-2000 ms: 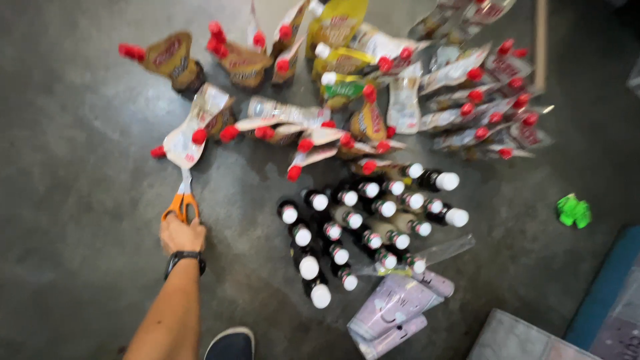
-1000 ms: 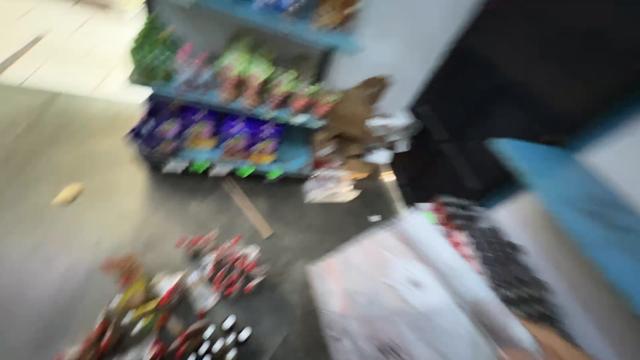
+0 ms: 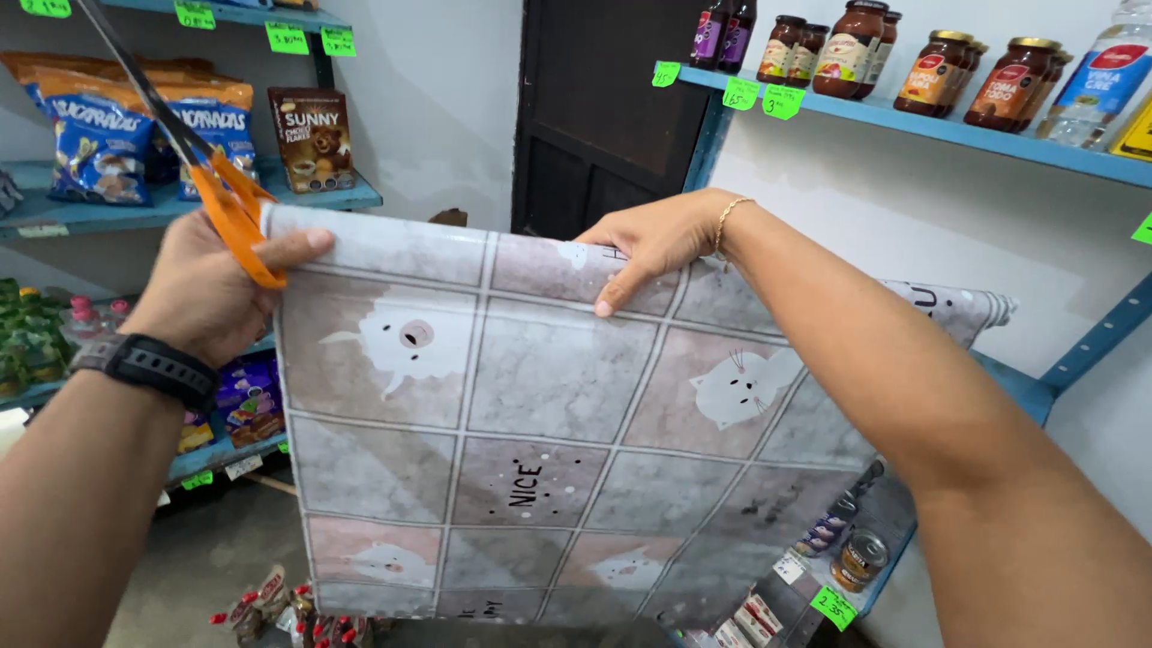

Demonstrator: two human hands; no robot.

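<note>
A sheet of patterned plastic covering, printed with grey and pink squares and white animal faces, hangs partly unrolled in front of me. My left hand pinches its top left corner and also holds orange-handled scissors, whose blades point up and left. Near the middle of the top edge, my right hand grips the rolled part, thumb in front; its other fingers are mostly hidden behind. The roll's end sticks out right of my right forearm.
Blue shelves with snack bags and a cereal box stand at left. Jars and bottles line the upper right shelf. Red-capped pouches are on the floor below. A can sits on a low shelf at right.
Two seconds ago my left hand held the scissors low over the floor by the pouches. Now both hands hold up the covering. The view has swung up to the shelves.
</note>
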